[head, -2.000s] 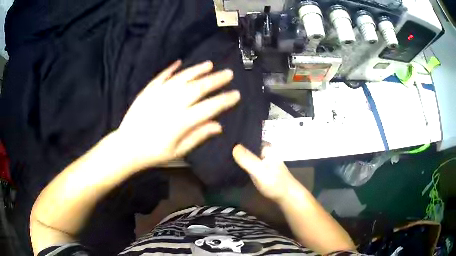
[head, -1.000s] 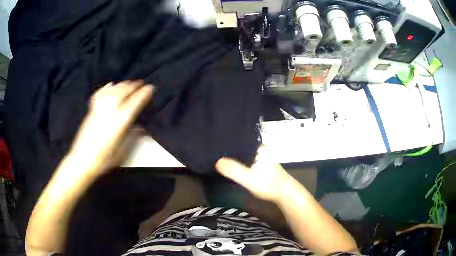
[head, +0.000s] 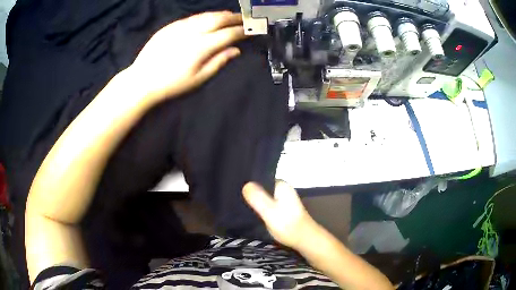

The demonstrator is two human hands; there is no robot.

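Observation:
The dark garment piece covers the left of the table and hangs over its front edge. Its right border runs up to the presser foot of the overlock machine. My left hand lies on the cloth left of the machine head, fingers apart, its fingertips near the pale metal plate. My right hand grips the cloth's right border below the table's front edge, thumb on top; its fingers are partly hidden under the cloth.
The white machine table has a blue stripe and small dark scraps. Four white tension knobs and a control box with a red light stand at upper right. A clear plastic bag and green cord hang at lower right.
My left hand has moved up and right over the cloth to beside the machine head. My right hand has shifted slightly down and left with the border. The cloth now hangs lower over the front edge.

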